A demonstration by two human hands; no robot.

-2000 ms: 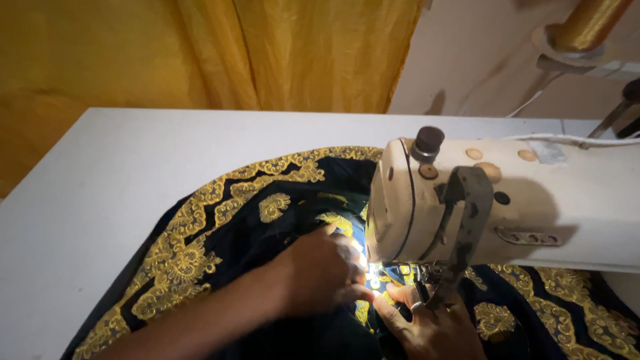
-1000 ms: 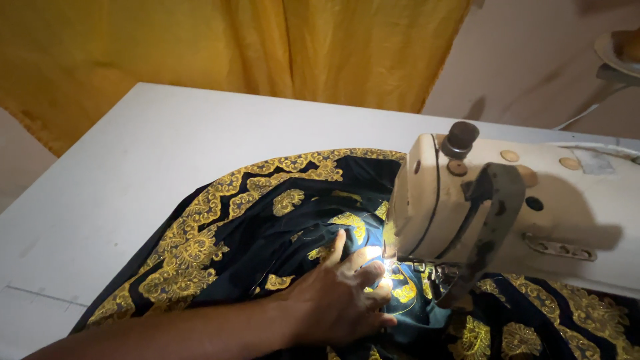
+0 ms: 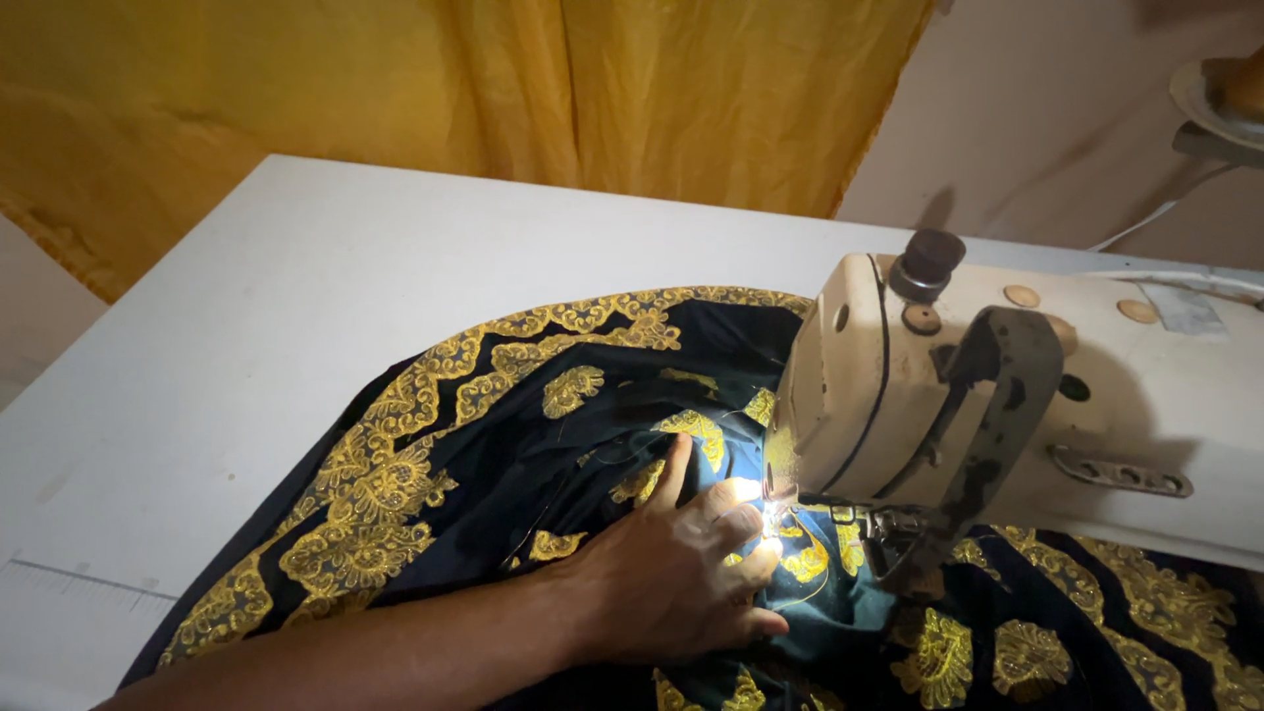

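Note:
Dark fabric with gold embroidery (image 3: 568, 392) lies bunched under the head of a cream sewing machine (image 3: 839, 395) and spreads over the white table. My left hand (image 3: 691, 563) rests flat on the fabric with fingers spread, its fingertips close to the brightly lit needle area. The glare hides the needle itself. A loose yellow thread curls on the cloth just right of my fingers. My right hand is out of view.
The white sewing table (image 3: 326, 257) carries a printed ruler scale (image 3: 89, 578) at the left. A yellow curtain (image 3: 474, 99) hangs behind it. At the upper right are part of a thread stand (image 3: 1215, 109) and a white cord.
My right hand, beside the needle area two seconds ago, has left the view. My left hand has gone from bunched at the needle to spread on the fabric. The view has shifted somewhat.

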